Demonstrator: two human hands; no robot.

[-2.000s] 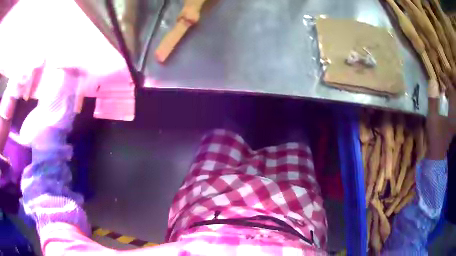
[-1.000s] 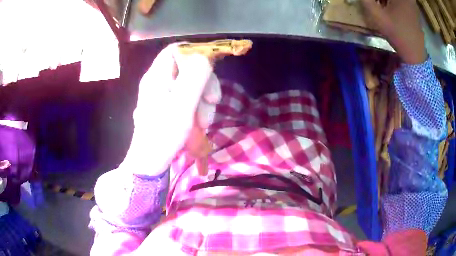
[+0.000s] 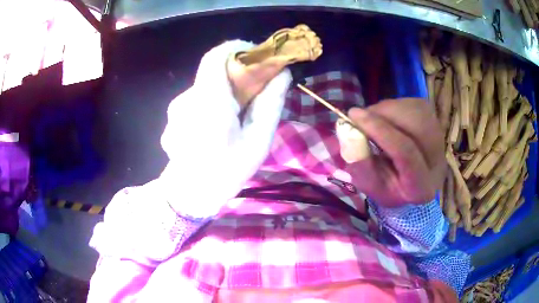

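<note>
My left hand (image 3: 227,127), in an overexposed white glove, is closed around a tan figure leg (image 3: 283,50). The foot end with toes and strap-like detail points up and to the right above the lap. My right hand (image 3: 396,148) is bare, with white wrap on a finger or the thumb, and grips a thin stick (image 3: 322,102). The stick's dark tip points up and left, below the foot and apart from it. The rest of the leg is hidden by the glove.
A blue crate (image 3: 479,237) heaped with tan legs (image 3: 481,112) is at the right. The metal table edge (image 3: 248,7) runs along the top, with cardboard (image 3: 461,6) and a small black strap piece (image 3: 497,26). A person's purple sleeve or clothing (image 3: 13,177) shows at far left.
My right hand has come from the cardboard on the table to above the lap, now with the stick. The foot end has turned and sits slightly higher and further right.
</note>
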